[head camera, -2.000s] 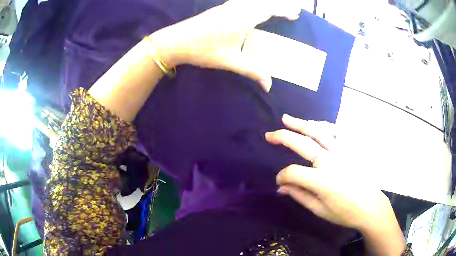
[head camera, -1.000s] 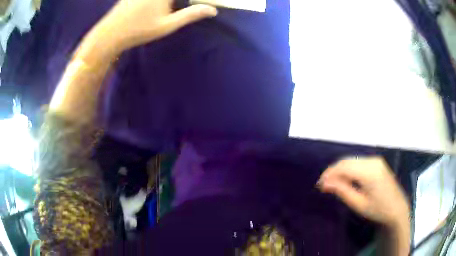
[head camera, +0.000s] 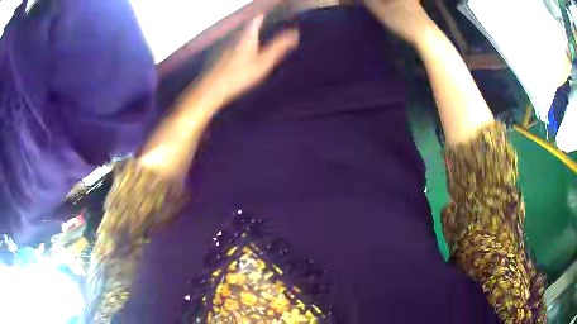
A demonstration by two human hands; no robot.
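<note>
Dark purple cloth (head camera: pixel 341 63) lies over my lap at the top centre; where it ends and my own purple clothing begins I cannot tell. My left hand (head camera: pixel 256 60) is blurred at the upper left of it, thumb and fingers apart, with nothing seen in it. My right hand (head camera: pixel 395 14) is at the top edge, partly cut off and blurred; its fingers are at the cloth's upper right, and whether it grips is hidden. A large purple cloth piece (head camera: pixel 95 76) hangs at the left.
A white table top (head camera: pixel 183 25) with a brownish edge is at the upper left. Green floor (head camera: pixel 544 190) shows at right, with a yellow tube (head camera: pixel 547 149). White sheets (head camera: pixel 522 50) hang at the upper right. Bright glare fills the lower left.
The view has swung right, so the table top now shows at upper left. The white rectangular piece is out of view. My right hand has moved up to the top edge.
</note>
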